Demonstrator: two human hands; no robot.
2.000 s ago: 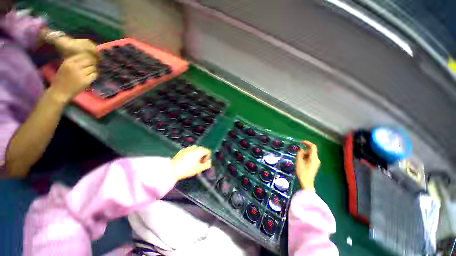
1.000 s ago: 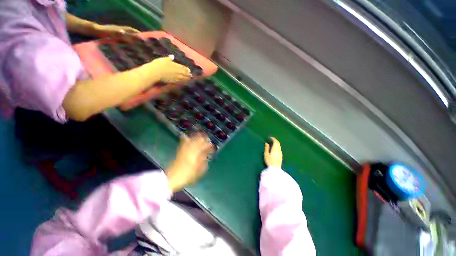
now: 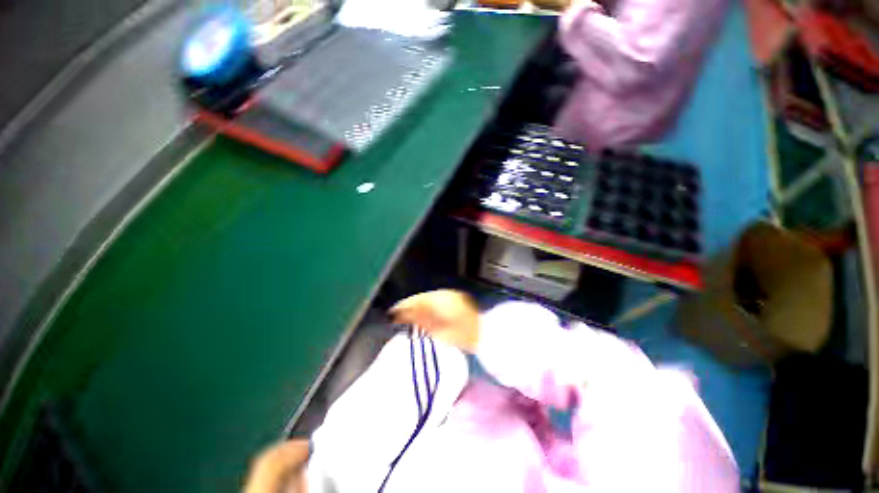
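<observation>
A white garment with navy stripes (image 3: 371, 409) lies over my lap at the bench edge. My right hand (image 3: 439, 318) is blurred at the top of the garment, its fingers pointing left. Whether it grips the cloth cannot be told. My left hand (image 3: 278, 469) is blurred and cut off by the bottom edge, beside the garment's left side; its fingers are not clear. Two trays of round black units, a shiny one (image 3: 535, 178) and a darker one (image 3: 644, 204), lie side by side on a red-edged stand (image 3: 588, 252).
The green bench (image 3: 222, 289) runs along the left. A blue clock (image 3: 214, 46) and stacked empty trays (image 3: 352, 82) are on its far part. A person in pink (image 3: 646, 67) is beyond the stand. A brown cardboard box (image 3: 805, 289) stands at the right.
The view has swung to the right, away from the neighbour's orange-red carrier. My hands have moved from the bench to my lap. The stand and its trays have come into view.
</observation>
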